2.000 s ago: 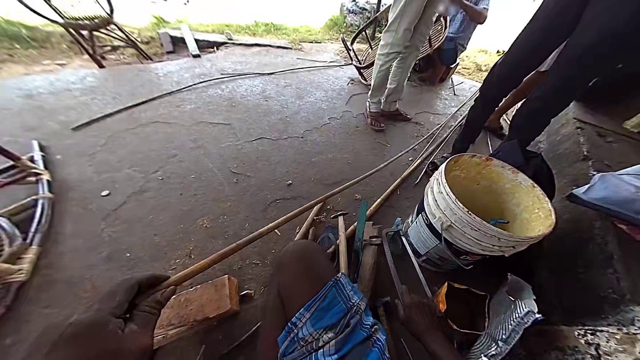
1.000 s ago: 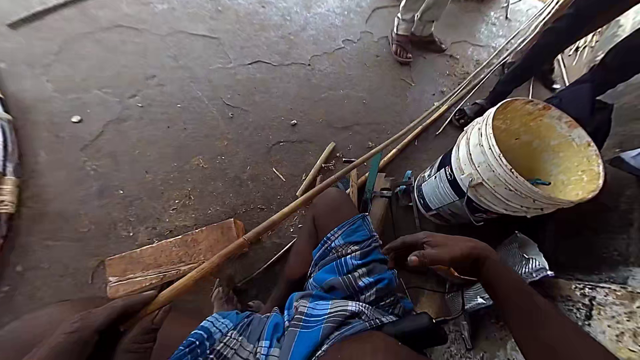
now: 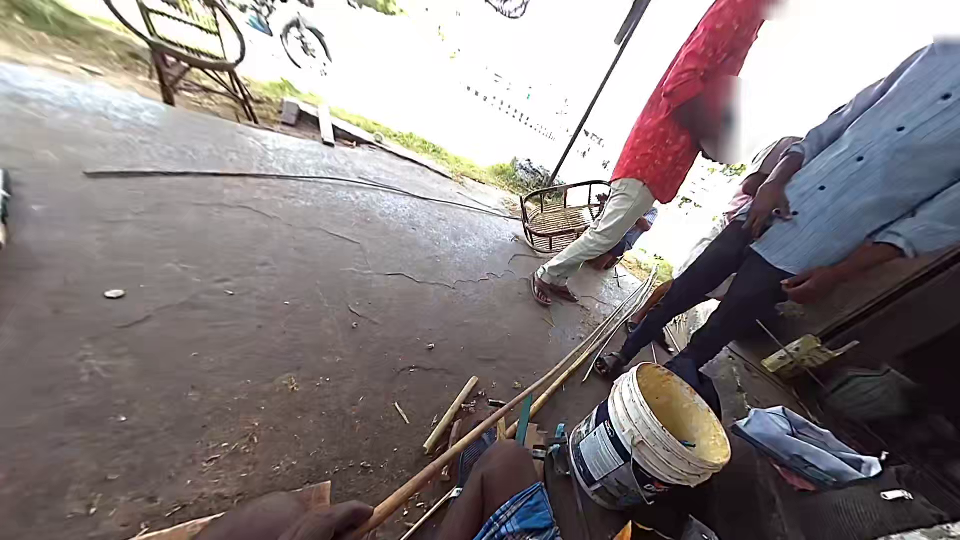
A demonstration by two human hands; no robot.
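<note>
My left hand [image 3: 300,519], at the bottom edge, is closed around the near end of a long cane pole [image 3: 442,459]. The pole slants up and right past my knee, over a second pole and thinner canes. Under the hand lies a wooden block [image 3: 319,495], mostly covered. A short cane piece [image 3: 451,415] lies on the floor beside the pole. My right hand is out of the frame. The blue plaid cloth [image 3: 519,517] covers my lap. Right of my knee stands a tilted white plastic bucket [image 3: 651,435], stained yellow inside.
A person in a red shirt [image 3: 675,97] and one in a light blue shirt [image 3: 847,165] stand ahead to the right. Behind are cane chairs [image 3: 562,217] and a long cane [image 3: 300,178] on the floor. A folded cloth [image 3: 806,446] lies at the right.
The view has tilted up sharply. My right hand, over my lap a second ago, has left the frame. My left hand still holds the pole.
</note>
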